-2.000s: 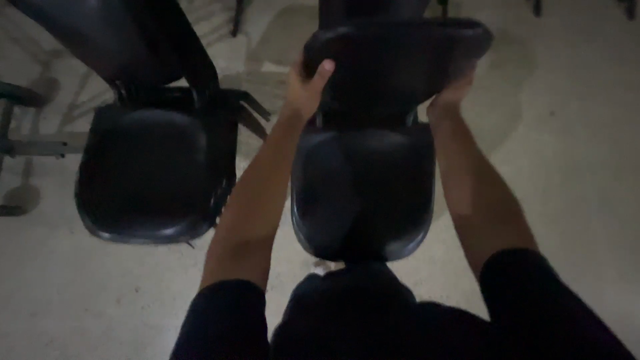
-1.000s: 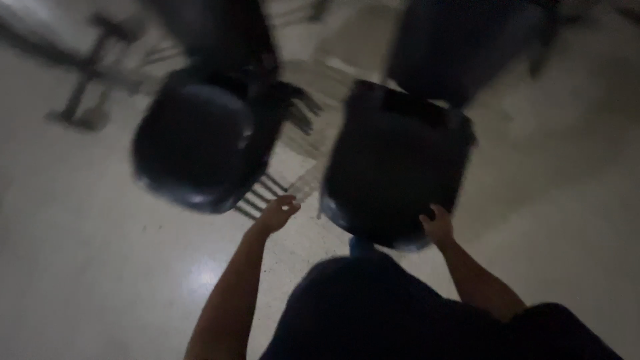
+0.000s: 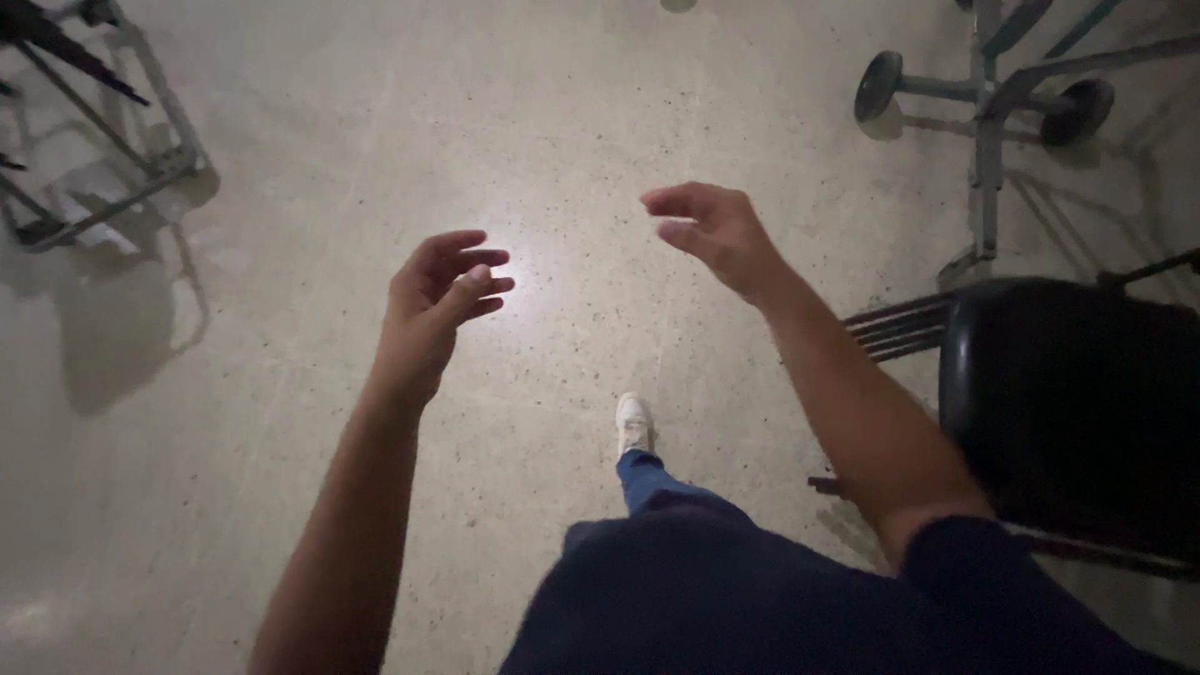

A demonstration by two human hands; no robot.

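Observation:
Nothing is in my left hand (image 3: 436, 291), which hangs over the speckled floor (image 3: 562, 347) with its fingers curled loosely apart. My right hand (image 3: 712, 234), also holding nothing, is in the air with a gap between thumb and fingers. A black chair seat (image 3: 1078, 412) lies to the right, beyond my right forearm, and is the chair nearest to that hand. Parallel dark bars (image 3: 895, 326) stick out from its left side. Part of the chair is cut off by the frame edge.
A metal frame with round dark feet or wheels (image 3: 878, 87) stands at the upper right. Another metal frame (image 3: 159, 103), casting a shadow, is at the upper left. My white shoe (image 3: 635, 424) is on the floor below my hands.
The view has shifted a lot. Two seconds ago both hands held a dark chair part; one second ago my right hand was at a chair seat's edge. Both are now away from the chairs.

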